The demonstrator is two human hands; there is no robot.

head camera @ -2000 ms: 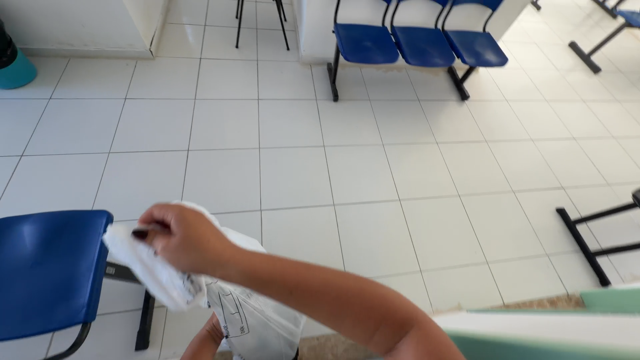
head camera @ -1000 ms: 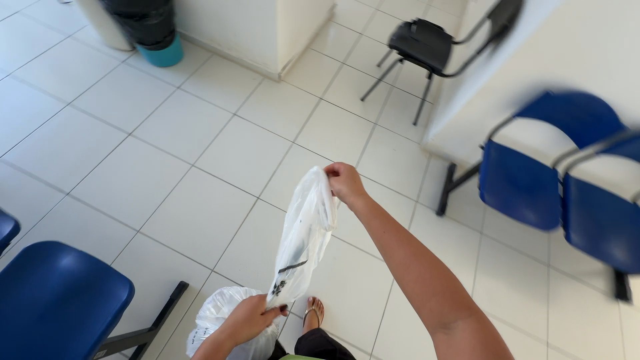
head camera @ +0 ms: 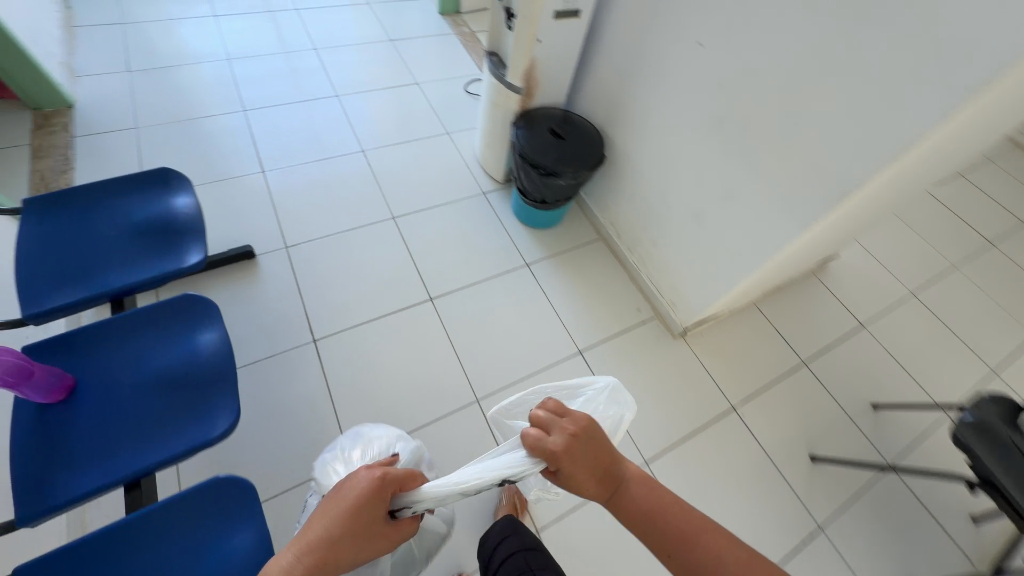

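Observation:
A white plastic bag [head camera: 472, 476] is stretched, gathered into a narrow band, between my two hands near the bottom centre. My left hand [head camera: 360, 512] grips one end of it, thumb on top. Closed around the band farther right is my right hand [head camera: 572, 448], and the bag's loose part spreads out behind and beyond that fist. Below and behind my left hand is a second, filled whitish plastic bag [head camera: 368, 452], partly hidden by the hand; what it rests on cannot be told. My foot [head camera: 512, 502] shows under the stretched bag.
Blue plastic seats [head camera: 128, 408] on a black frame line the left side, one with a purple bottle [head camera: 36, 376] on it. A turquoise bin [head camera: 540, 210] with a black liner and lid stands by a white wall [head camera: 736, 144]. A black chair [head camera: 992, 440] is at the right edge.
The view has swung far to the left, bringing in the row of seats and the bin. The bag, held extended between both hands one second ago, is now gathered into a narrow band.

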